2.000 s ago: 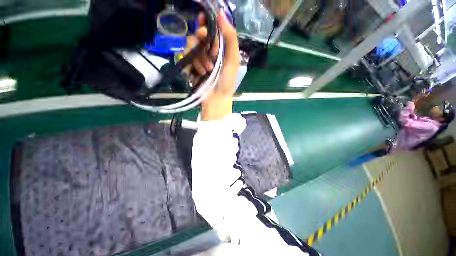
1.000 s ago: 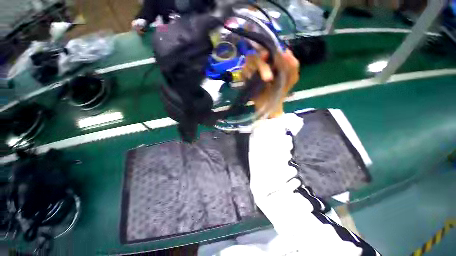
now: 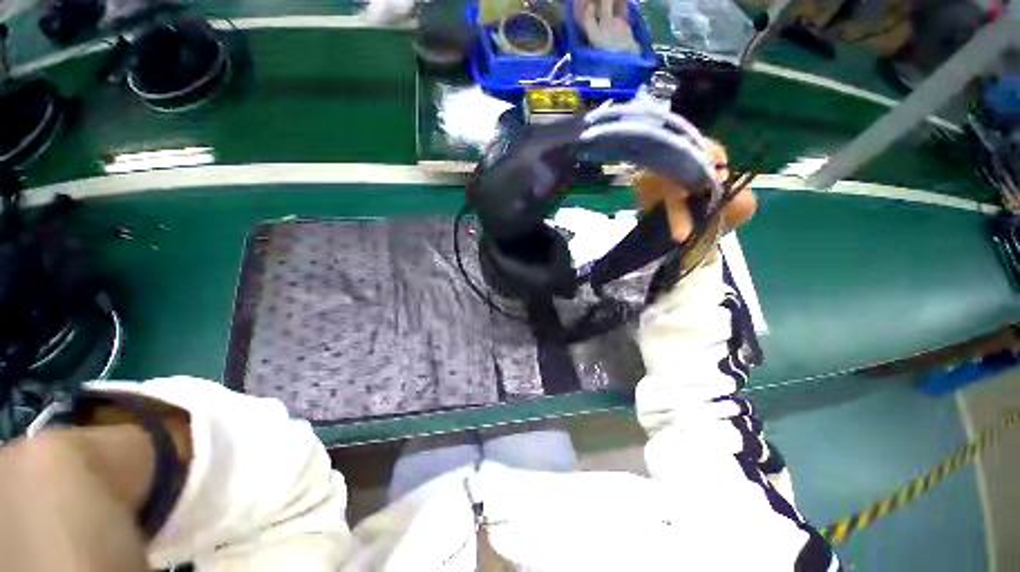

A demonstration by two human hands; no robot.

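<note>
My right hand (image 3: 710, 207) holds a black headset (image 3: 520, 207) by its headband, above the right part of the dark grey mat (image 3: 347, 313). The silver headband arches (image 3: 654, 129) curve over the top, and the dark ear cups hang at the left. A thin black cable or boom loops beside the cups. The fingers are partly hidden by the headband. My left hand (image 3: 62, 508) is large and blurred at the lower left, cut off by the edge; its fingers cannot be made out. White crumpled tissue (image 3: 593, 232) shows behind the headset.
Blue bins (image 3: 500, 76) with a tan ring and a yellow box (image 3: 553, 104) stand beyond the raised strip. Other headsets (image 3: 173, 67) stand at the upper left, and more are piled at the left edge (image 3: 56, 302). A grey metal post slants at the upper right.
The view has swung, bringing the whole mat into sight. The right hand and headset are now lower, over the mat. My left hand has come into view at the lower left.
</note>
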